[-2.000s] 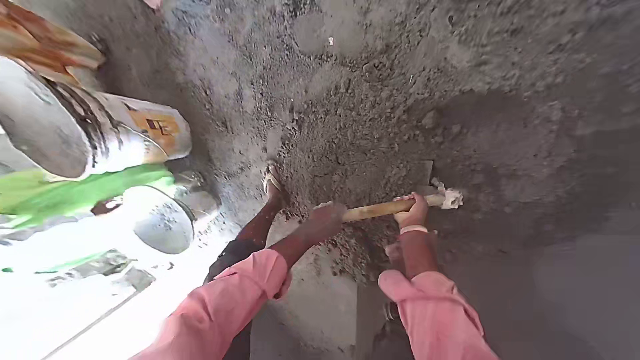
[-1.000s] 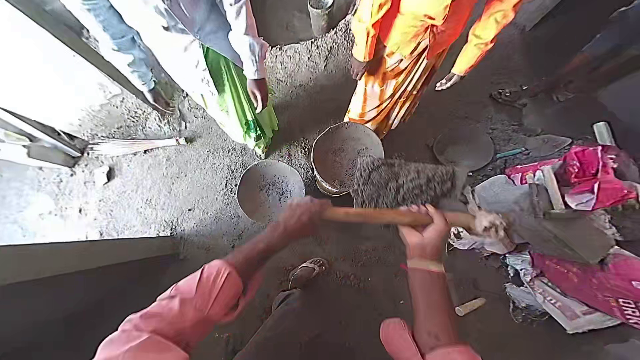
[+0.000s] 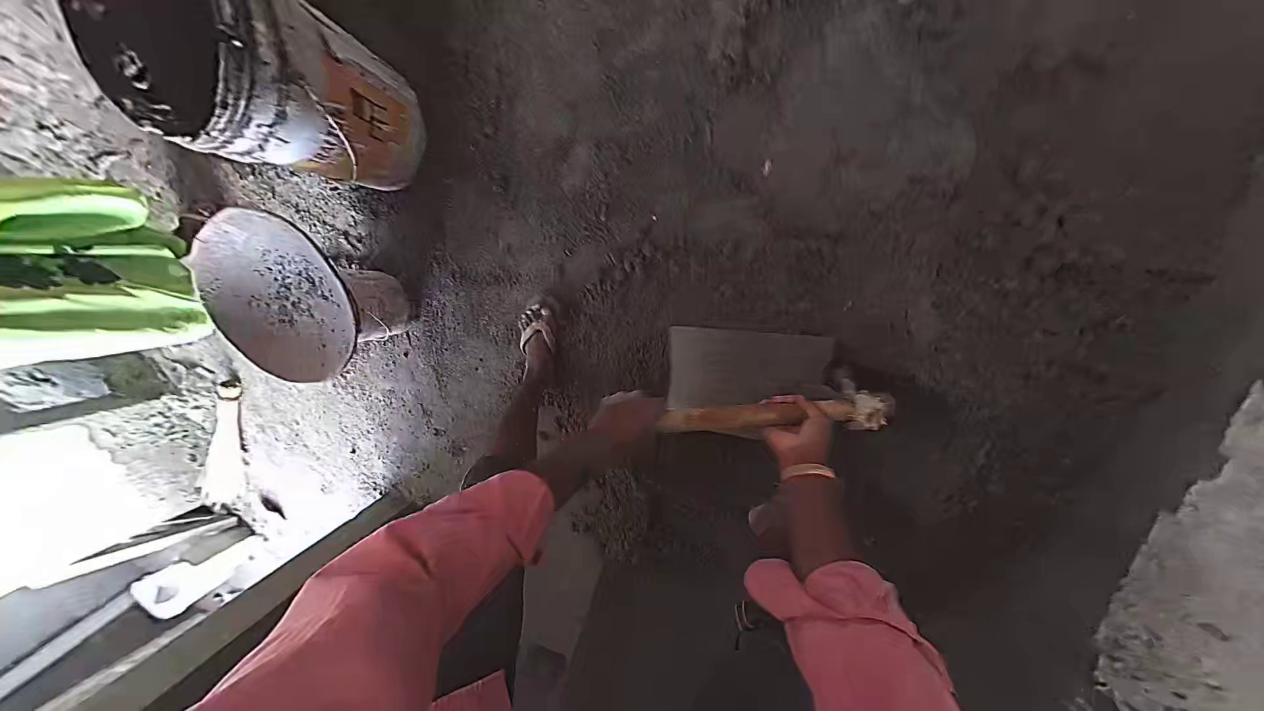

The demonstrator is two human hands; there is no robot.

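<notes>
A hoe with a broad metal blade [image 3: 746, 365] and a wooden handle [image 3: 726, 418] lies across my view, low over dark, loose mortar or sand mix [image 3: 612, 257]. My left hand [image 3: 627, 420], somewhat blurred, grips the handle's left end. Close to the head, my right hand [image 3: 802, 434] is closed around the same handle. The handle's right end is crusted with pale material. The blade appears bare on the side that shows. Whether its lower edge touches the mix, I cannot tell.
To the upper left lies a paint-type bucket [image 3: 365, 123] with a dark opening. Below it, a shallow metal pan [image 3: 276, 296] rests by green cloth [image 3: 89, 267]. A broom [image 3: 225, 444] is at the left. My sandalled foot [image 3: 538, 331] stands left of the blade.
The view has swung away from the two people, the pans and the sacks, back over the mix. The hoe's blade, loaded with mix one second ago, now shows a bare face. Both hands have kept hold.
</notes>
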